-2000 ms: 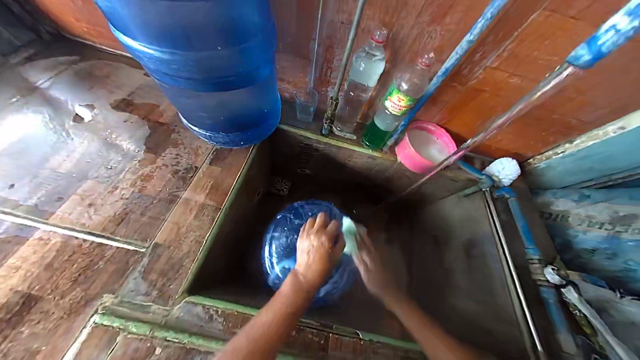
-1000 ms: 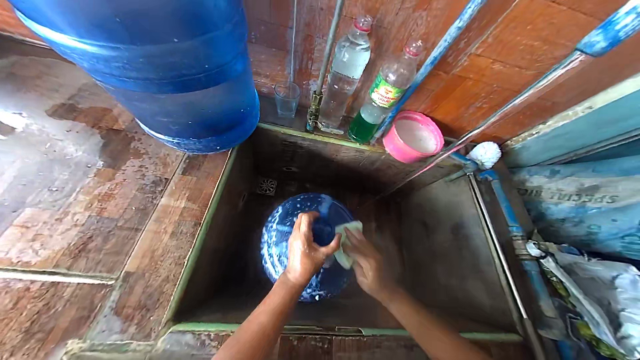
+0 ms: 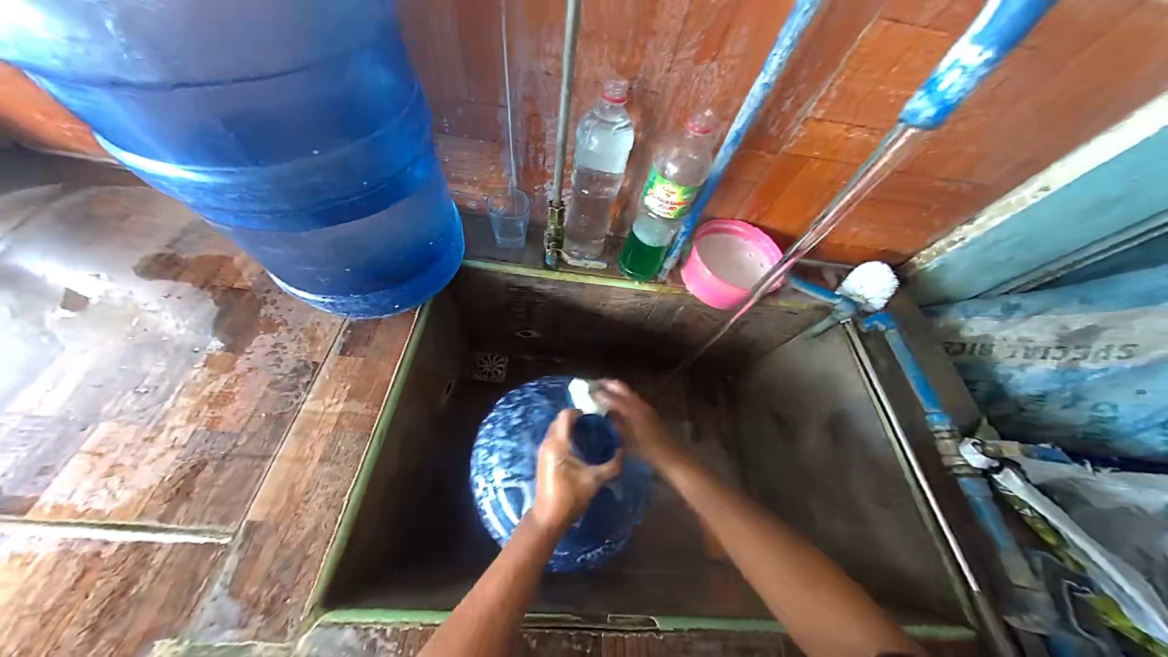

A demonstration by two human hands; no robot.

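A blue plastic water jug (image 3: pixel 516 456) with white suds on it stands in the deep sink (image 3: pixel 812 420), its round mouth facing up. My left hand (image 3: pixel 566 465) grips the jug's neck, thumb and fingers around the rim. On the far right side of the neck, my right hand (image 3: pixel 634 415), blurred, holds a pale sponge or cloth (image 3: pixel 584 396) against the jug. Part of that pad is hidden by my fingers. A stream of water (image 3: pixel 821 219) runs from a blue pipe (image 3: pixel 958 68) down into the sink.
A large blue water container (image 3: pixel 301 164) stands at the sink's back left corner. Along the back ledge are a glass (image 3: pixel 508 219), a clear bottle (image 3: pixel 599 173), a bottle with green liquid (image 3: pixel 646 251), a pink tub (image 3: pixel 707 287) and a white brush (image 3: pixel 869 286). Blue pipes (image 3: pixel 917 370) run along the right.
My right hand and the pale pad have moved from the right of the jug's neck to its far side. My left hand stays at the neck.
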